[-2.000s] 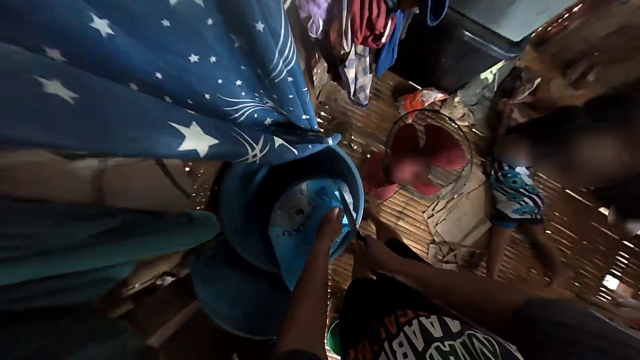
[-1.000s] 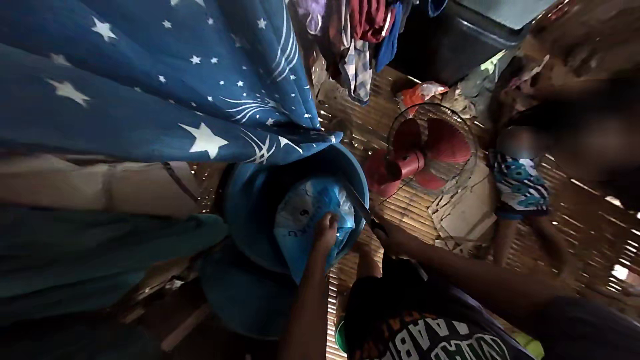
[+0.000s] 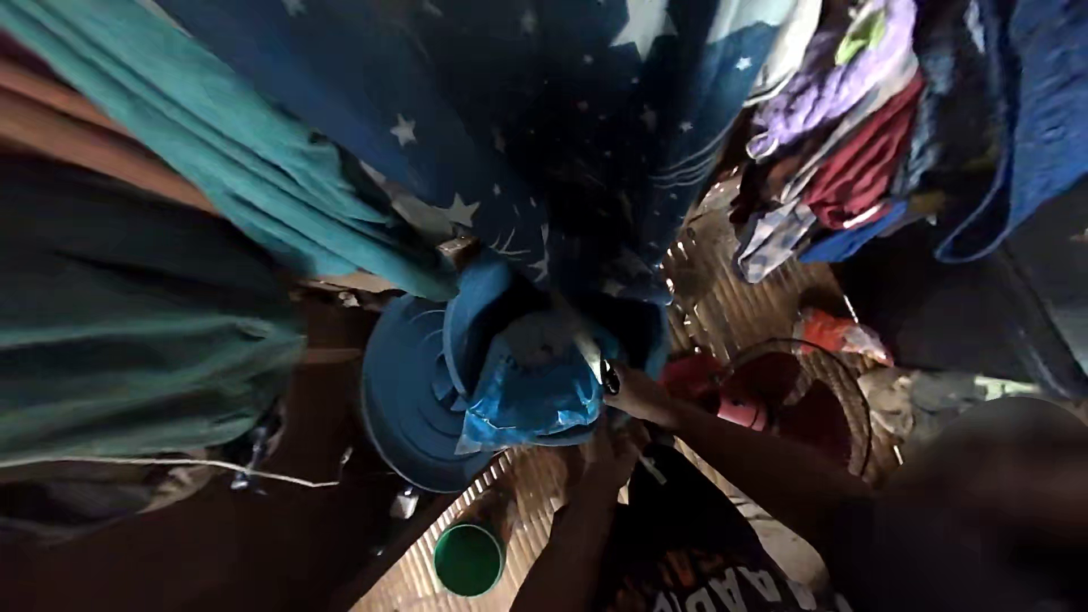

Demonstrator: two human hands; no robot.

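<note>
My right hand [image 3: 636,393] grips the black handle of a knife-like tool [image 3: 588,344], its pale, blurred blade pointing up and left over the bucket. A blue plastic bag [image 3: 523,395] lies in the mouth of the blue plastic bucket [image 3: 463,327], bulging over the near rim. Just below the bag's right side is my left hand [image 3: 599,450], close to the rim; its fingers are too dark to make out. The bag's contents are unclear. A blue cloth with white stars [image 3: 404,130] hangs down over the back of the bucket.
A round blue lid [image 3: 408,399] leans left of the bucket. On the slatted bamboo floor [image 3: 722,280] are a green-lined round container [image 3: 469,559] and a red fan [image 3: 748,399]. Clothes [image 3: 858,170] hang at upper right, teal cloth [image 3: 280,178] at left. Another person [image 3: 1003,459] is at lower right.
My left hand has left the top of the bag and is now lower, beside the rim. The tool's blade now lies over the bag's right side. The view has turned.
</note>
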